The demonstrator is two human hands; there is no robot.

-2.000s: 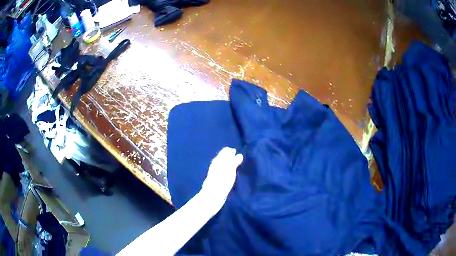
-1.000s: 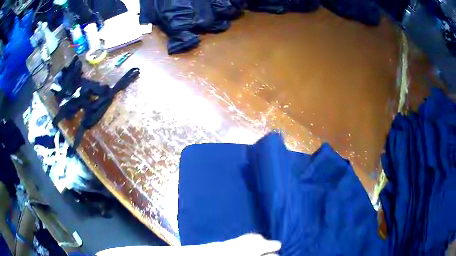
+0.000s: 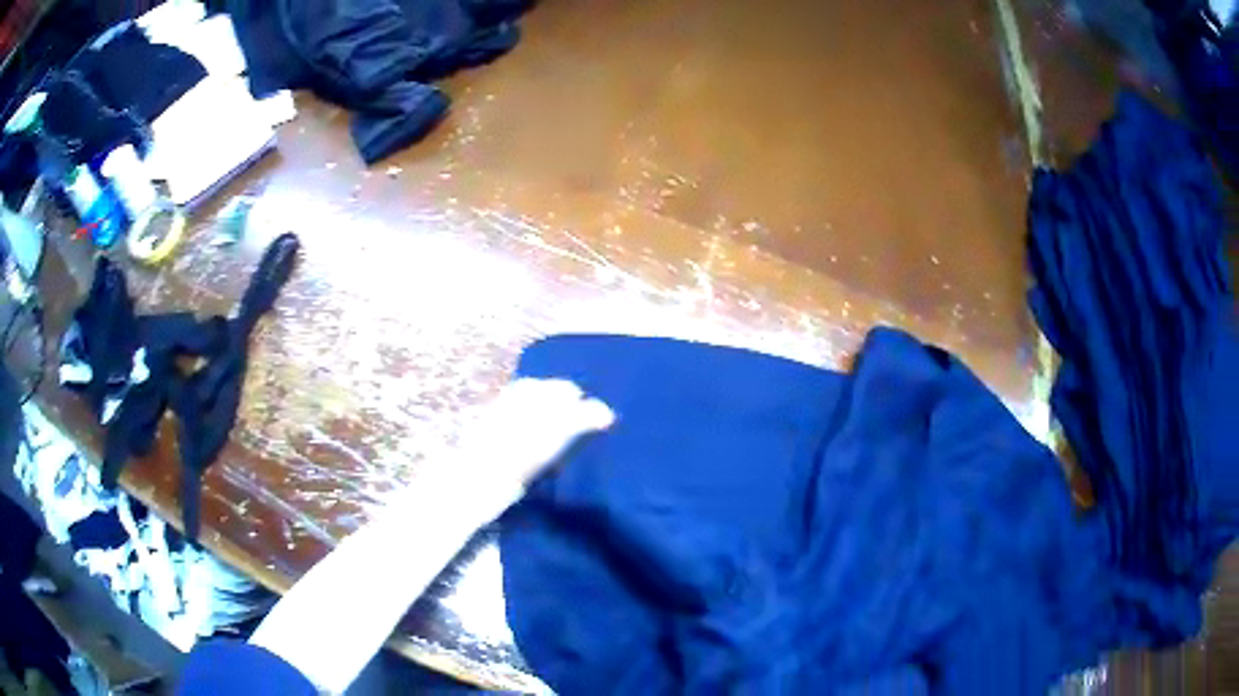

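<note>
A navy garment (image 3: 720,462) lies spread and partly folded on the brown table (image 3: 761,150), reaching the bottom edge of the view. My left hand (image 3: 550,424) comes in from the lower left and is at the garment's upper left edge. Its fingers are closed on the cloth there, and a dark fold runs below it. The hand is overexposed, so finger detail is lost. My right hand is not clearly visible; a small pale patch shows at the bottom right by the garment.
A stack of folded navy pieces (image 3: 1135,340) lies at the right. Black straps (image 3: 204,360), a yellow tape roll (image 3: 156,233), small bottles (image 3: 95,204) and white sheets (image 3: 211,143) are at the left. Dark shiny garments (image 3: 367,55) lie at the back. White scraps (image 3: 150,558) lie below the left edge.
My left hand has moved up and left from the bottom of the view to the garment's upper left edge. That side of the cloth is now more folded. The camera view has shifted.
</note>
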